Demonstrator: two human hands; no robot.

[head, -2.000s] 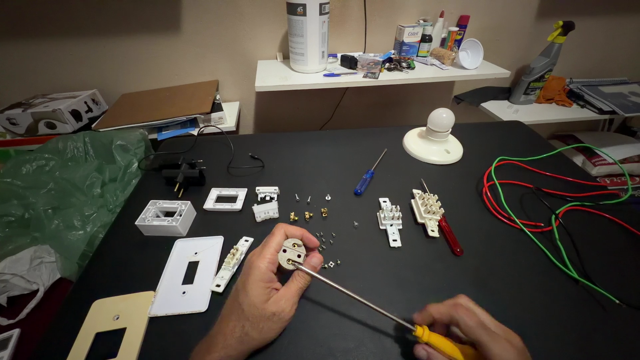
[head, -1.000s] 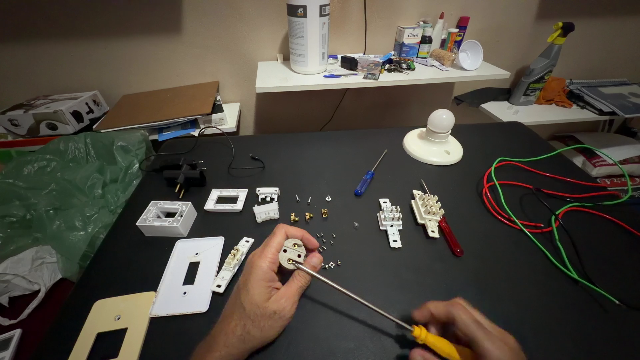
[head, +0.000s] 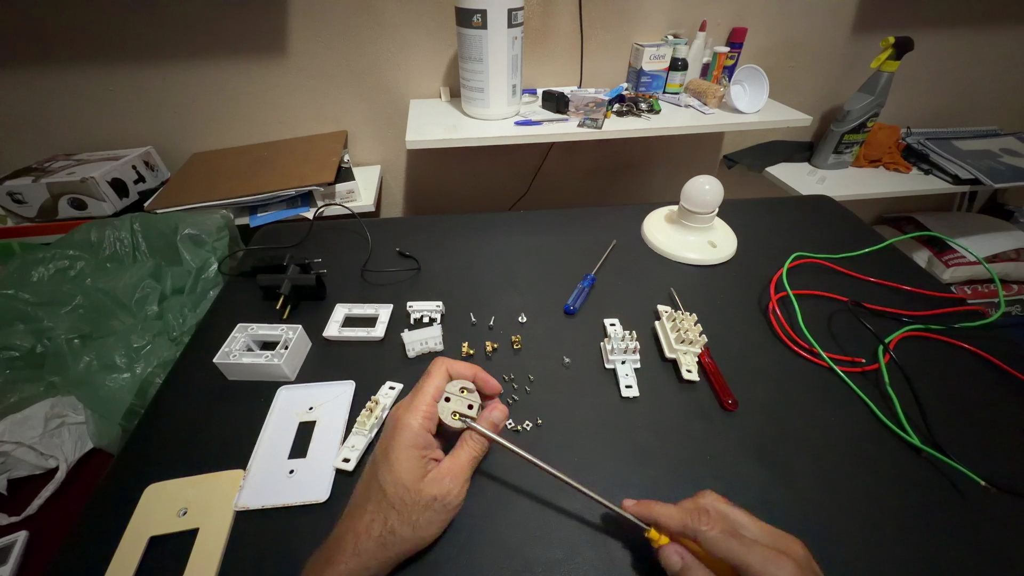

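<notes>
Between the thumb and fingers of my left hand (head: 424, 464) is a round, off-white ceramic lamp holder part (head: 459, 402) with several holes, some showing brass. My right hand (head: 720, 532) grips the yellow handle of a long screwdriver (head: 560, 475). Its tip rests at the lower hole of the round part. Small screws (head: 516, 388) and square nuts (head: 527, 426) lie just right of my left hand, with brass terminals (head: 490, 347) above them. A white switch module (head: 368, 426) lies left of my left wrist, beside a white wall plate (head: 272, 460).
A blue screwdriver (head: 580, 294), socket modules (head: 621, 358) (head: 681, 340), a red-handled screwdriver (head: 718, 379) and a bulb on a round base (head: 690, 234) lie beyond. Coiled red, green and black wires (head: 884, 360) are at right. A beige plate (head: 172, 504), white box (head: 262, 352) and green plastic (head: 104, 296) are left.
</notes>
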